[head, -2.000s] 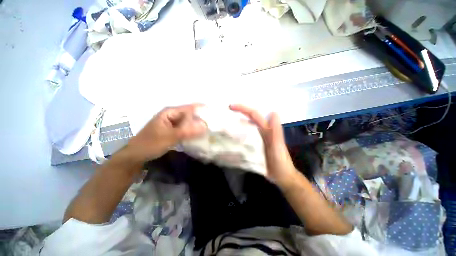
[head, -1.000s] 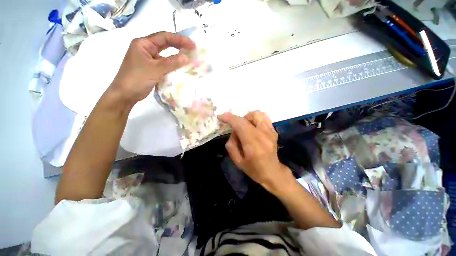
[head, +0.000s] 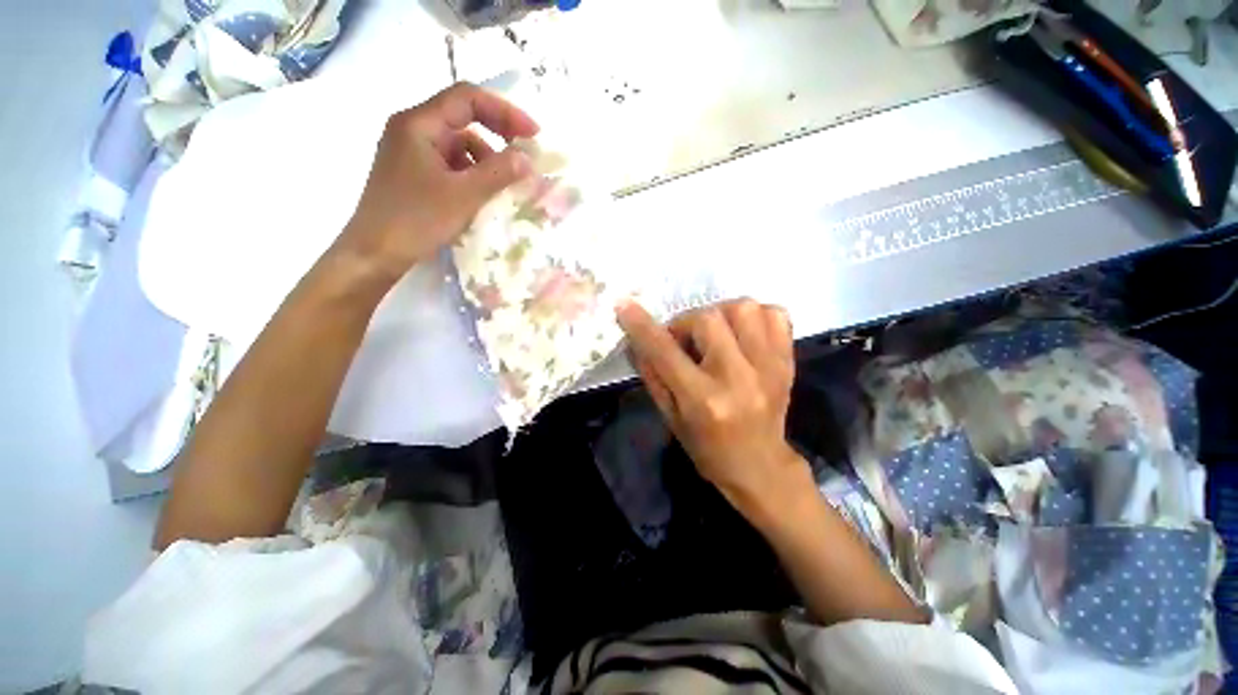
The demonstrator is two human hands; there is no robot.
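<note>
A cream print piece with pink flowers (head: 540, 288) lies at the table's front edge, its lower corner hanging over. My left hand (head: 455, 177) pinches its upper end between thumb and fingers. My right hand (head: 713, 380) is at its right edge, with thumb and index finger touching or gripping the fabric and the other fingers curled. A white panel (head: 407, 360) lies under and left of the piece, partly hidden by my left forearm. The needle plate area (head: 482, 57) is above my left hand, washed out by bright light.
A ruler strip (head: 950, 217) runs along the front edge. A black tray with pens (head: 1181, 177) is at the right. Crumpled print pieces (head: 238, 61) lie at the upper left, pale lavender panels (head: 109, 346) at the left. A patchwork bundle (head: 1032, 448) is at the lower right.
Since two seconds ago, the print piece has gone from bunched between both hands to spread over the white panel. In the last second, its lower end and my right hand have shifted slightly.
</note>
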